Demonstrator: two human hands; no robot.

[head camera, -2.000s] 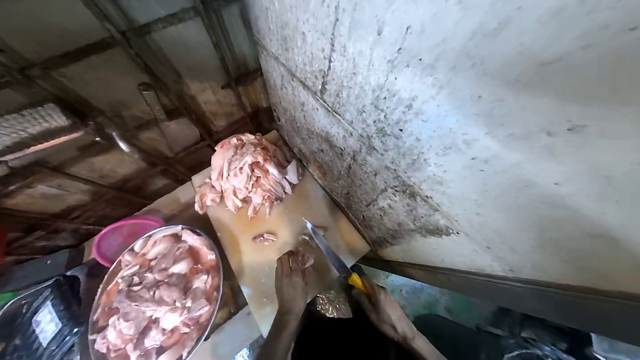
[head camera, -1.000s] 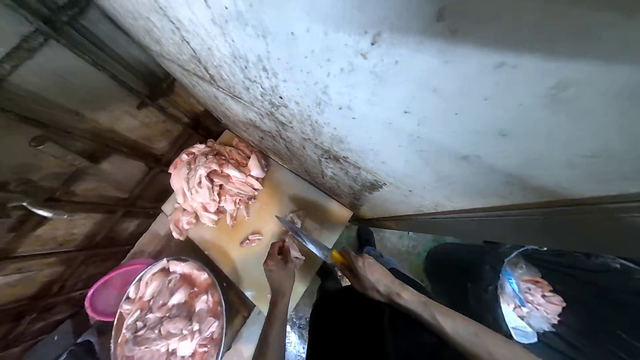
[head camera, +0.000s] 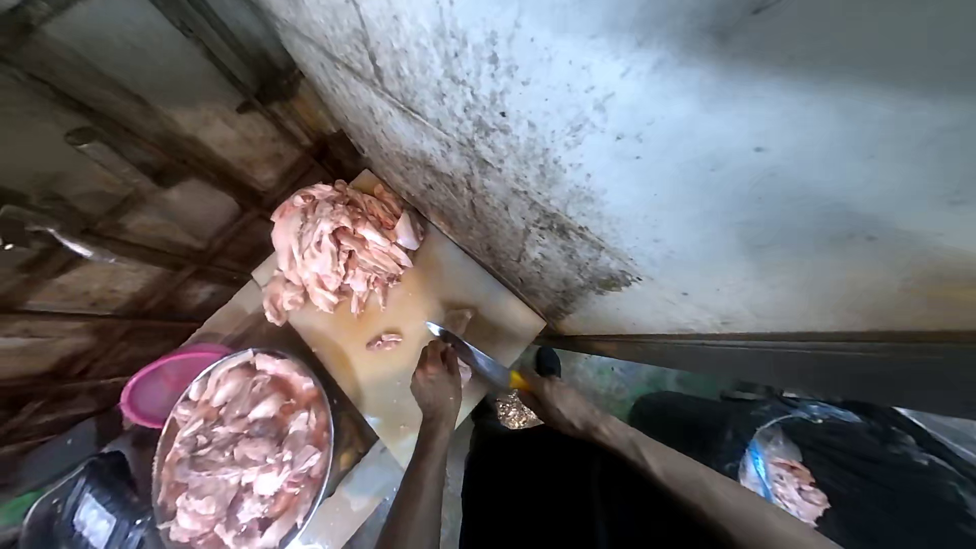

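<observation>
My right hand [head camera: 540,396] grips the yellow handle of a knife [head camera: 476,360], its blade pointing up and left over the cutting board [head camera: 396,389]. Right beside the blade, my left hand [head camera: 437,381] has its fingers curled at a piece of raw meat [head camera: 463,372], mostly hidden by the hand and blade. A small piece of meat [head camera: 384,341] lies on the board to the left of my left hand, and a pale scrap [head camera: 458,320] lies beyond the knife tip. A large heap of raw meat pieces [head camera: 339,248] covers the far corner of the board.
A round metal basin [head camera: 329,450] full of raw meat stands left of the board, beside a pink plastic basin [head camera: 137,396]. A stained wall [head camera: 534,206] borders the board's far right edge. At lower right, a plastic bag holding meat [head camera: 789,480] lies on black material.
Both hands remain close together over the board, with the knife still in the right. The small piece and the heap have stayed put on the board. The view has shifted.
</observation>
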